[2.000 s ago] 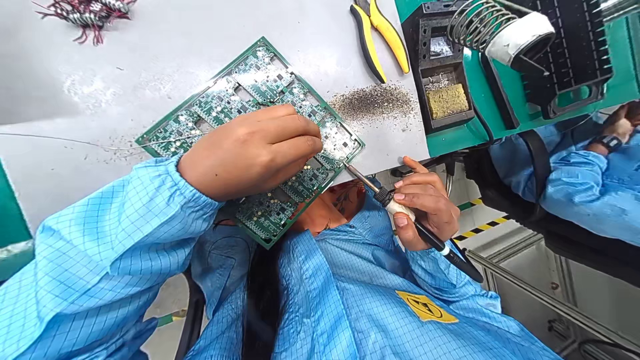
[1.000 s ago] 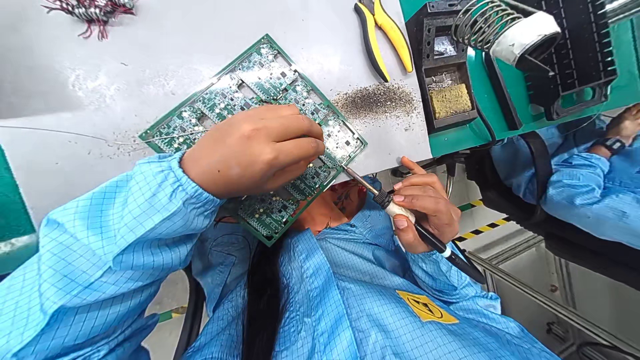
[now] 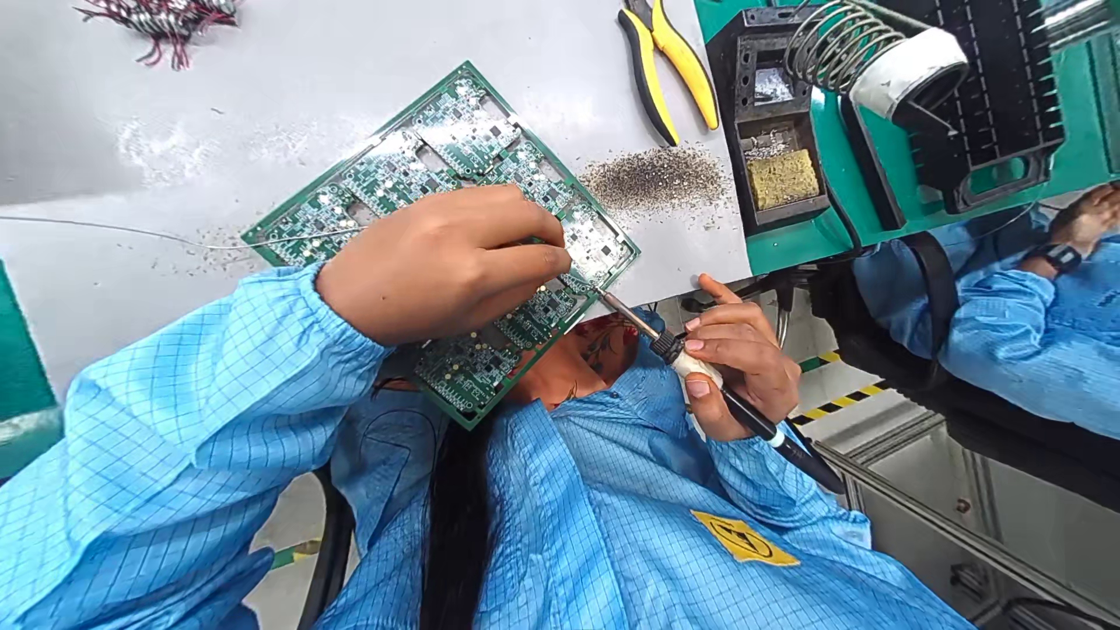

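My left hand (image 3: 446, 262) rests over the middle of a green printed circuit board panel (image 3: 472, 122), its thumb and fingers pinched on thin solder wire (image 3: 166, 234) that trails off to the left. The pinched end of the wire is hidden by the fingers. From the right, my right hand (image 3: 744, 363) grips a soldering iron (image 3: 696, 363) by its white-wrapped handle. The iron's tip meets the panel near its lower right edge, just right of my left fingertips. The panel lies tilted, its lower corner jutting past the table edge.
Yellow-and-black pliers (image 3: 669, 66) lie behind scattered dark debris (image 3: 656, 179). At the right stand a yellow sponge (image 3: 783, 179) in its holder, a coiled iron stand (image 3: 910, 74) and a black slotted rack (image 3: 997, 96). Twisted wires (image 3: 166, 17) lie upper left. A co-worker's arm (image 3: 1006, 306) shows far right.
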